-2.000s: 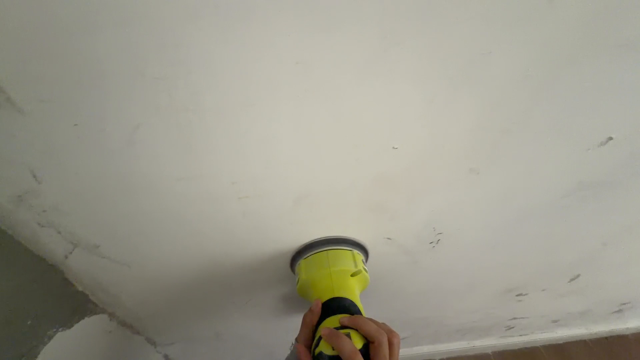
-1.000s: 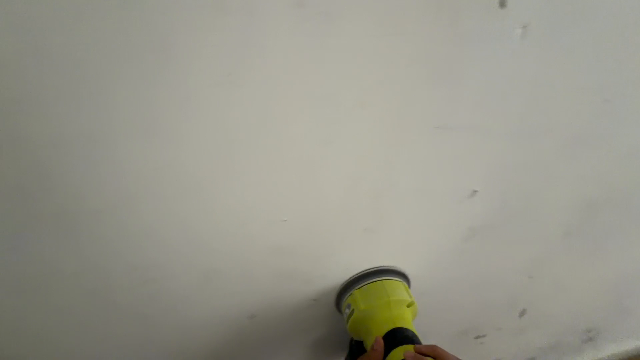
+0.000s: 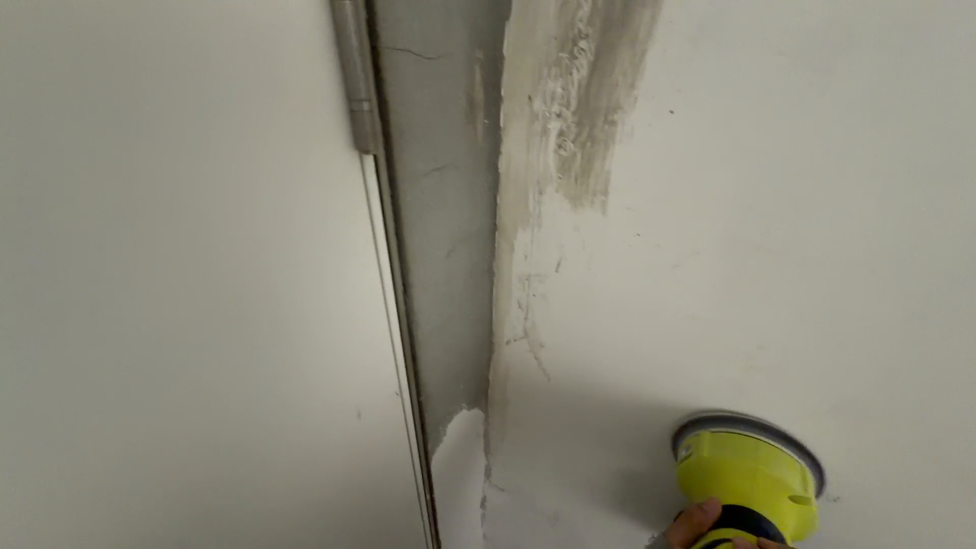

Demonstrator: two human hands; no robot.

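Observation:
A lime-green and black random orbital sander (image 3: pixel 747 476) is at the lower right, its round dark pad against the off-white wall (image 3: pixel 747 267). My left hand (image 3: pixel 694 522) grips the left side of the sander's black collar, with a bit of grey at its wrist side. Fingertips of my right hand (image 3: pixel 755 543) rest on the green body at the bottom edge; the rest of that hand is out of frame. Left of the sander, the wall bears a rough grey-brown patch (image 3: pixel 595 130) and fine cracks beside a corner edge.
A pale door-like panel (image 3: pixel 191 267) fills the left side, with a metal hinge (image 3: pixel 354 76) at its edge. Between panel and wall runs a bare grey strip (image 3: pixel 446 229), with a white patch (image 3: pixel 461 465) low down.
The view has swung far to the left, bringing in the panel, hinge and grey strip. Both hands stay on the sander, which remains against the wall.

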